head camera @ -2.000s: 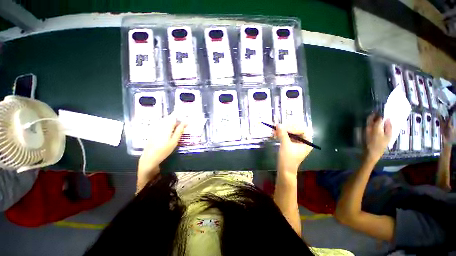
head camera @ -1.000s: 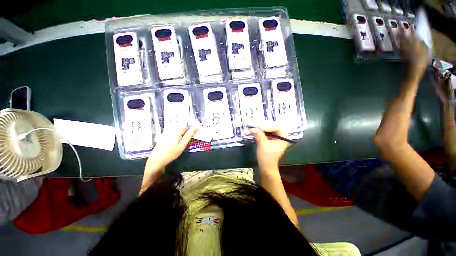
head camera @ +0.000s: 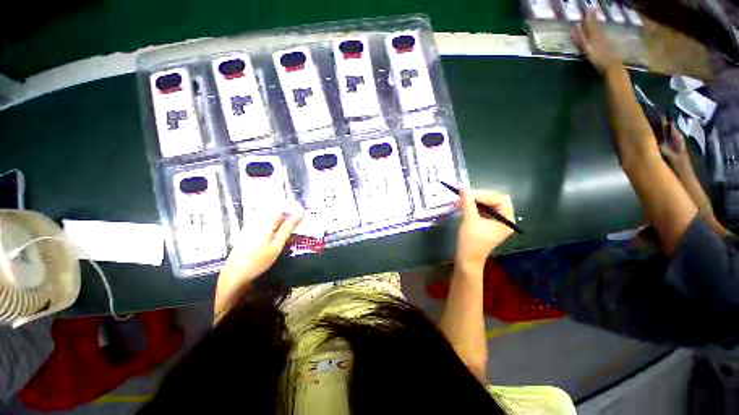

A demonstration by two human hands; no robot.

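A clear blister tray (head camera: 154, 162) lies tilted on the dark green worktop with two rows of white phone cases. The upper-row cases (head camera: 306, 96) have a dark oval, red below it and black print; the lower-row print is fainter. My left hand (head camera: 258, 251) pinches a small sticker sheet (head camera: 308, 243), part white and part red, at the tray's front edge. My right hand (head camera: 484, 225) holds dark pointed tweezers (head camera: 501, 217), maybe a pick. Their tip is at or over the last lower-row case (head camera: 435, 168); contact cannot be told.
At left are a cream desk fan (head camera: 32, 263) with a cable, white backing paper (head camera: 117, 241) and a mobile phone (head camera: 11, 190). At right a neighbour's arm (head camera: 636, 134) reaches to another tray (head camera: 559, 36) at the back. White scraps (head camera: 693, 105) lie beyond the arm.
The tray and worktop have shifted left and tilted in view. My right hand has moved from the tray's front edge to its right end. The neighbour's hand and tray have moved up and left.
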